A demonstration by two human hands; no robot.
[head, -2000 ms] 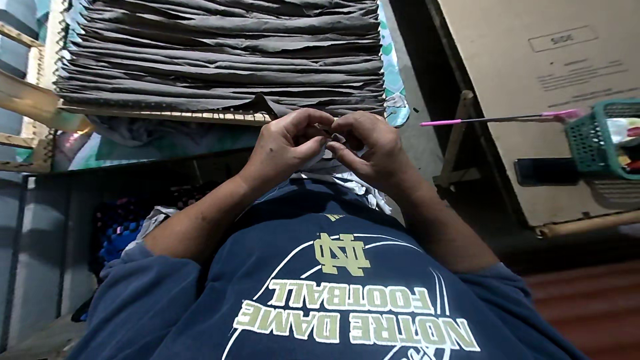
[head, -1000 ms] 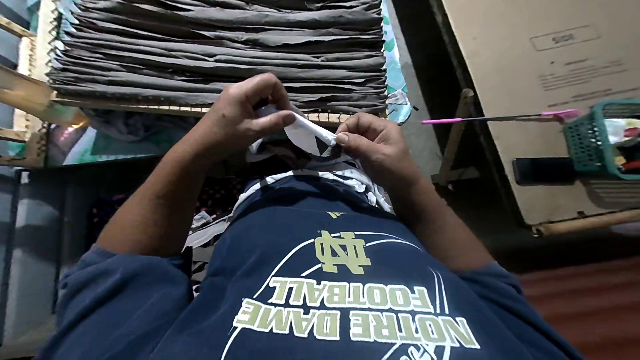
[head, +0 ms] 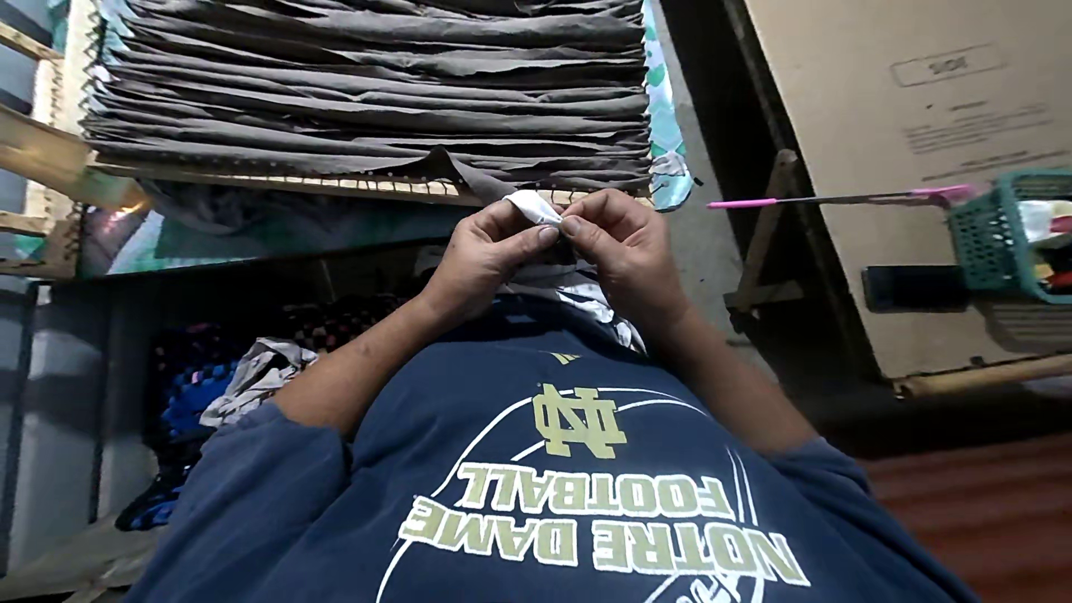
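Observation:
My left hand [head: 494,251] and my right hand [head: 615,239] meet in front of my chest, both pinching a strip of white fabric [head: 533,207] between thumb and fingers. A dark grey fabric strip [head: 481,180] runs from the frame's edge down behind my fingers. Beyond my hands lies a wooden frame [head: 335,182] with a row of small pegs or loops along its near rail, covered by rows of dark grey fabric [head: 377,92]. More white patterned cloth [head: 578,293] rests under my hands against my shirt.
At the right, a cardboard sheet [head: 837,109] bears a green plastic basket [head: 988,239], a black flat object [head: 913,289] and a thin rod with pink ends [head: 745,203]. Blue and black woven fabric [head: 197,385] and a grey cloth [head: 264,377] lie at lower left.
One second ago my hands were farther apart with the white fabric stretched between them; now they are close together. My left hand has moved right and toward me.

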